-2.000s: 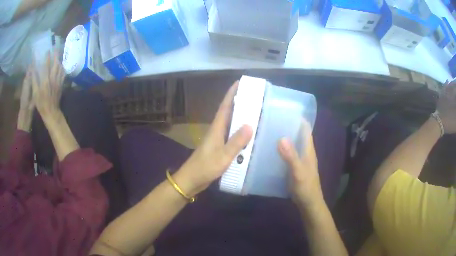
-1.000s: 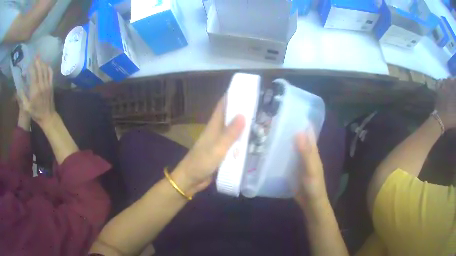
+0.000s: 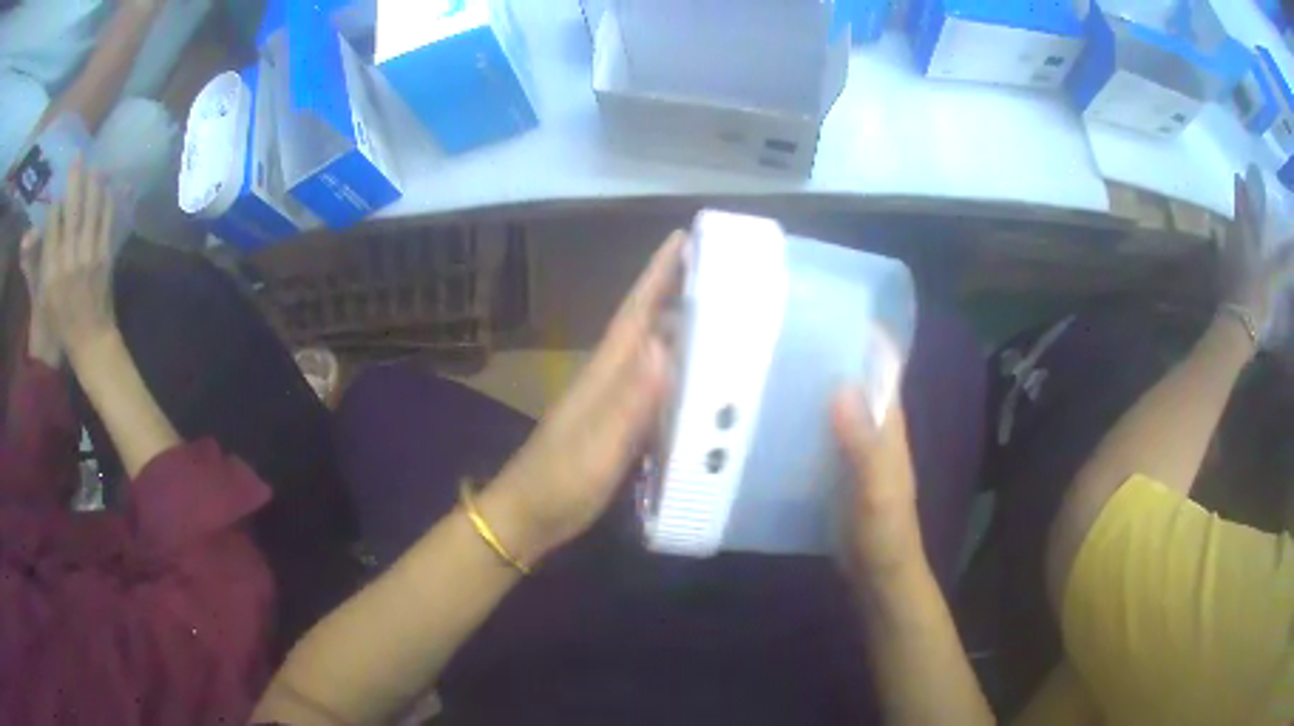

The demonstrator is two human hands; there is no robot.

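The white base (image 3: 741, 341) and the translucent housing (image 3: 816, 426) are held together over my lap, with no gap visible between them. The base is on the left, with two dark round holes and a ribbed lower side. My left hand (image 3: 603, 411) presses on the base's left side, its fingers partly hidden behind it. My right hand (image 3: 877, 475) holds the housing's right side, thumb in front. The appliance is slightly blurred, and nothing inside the housing can be made out.
An open carton (image 3: 703, 128) and blue-white cartons (image 3: 454, 78) stand on the white table (image 3: 937, 149) ahead. A white oval part (image 3: 216, 142) is at the left edge. Slatted shelving (image 3: 405, 291) is below. Seated people are close on both sides, with a maroon sleeve and a yellow sleeve.
One second ago the base and housing were apart with inner parts showing; now they are together. The base has turned so its two holes show. The left neighbour's hands have moved left.
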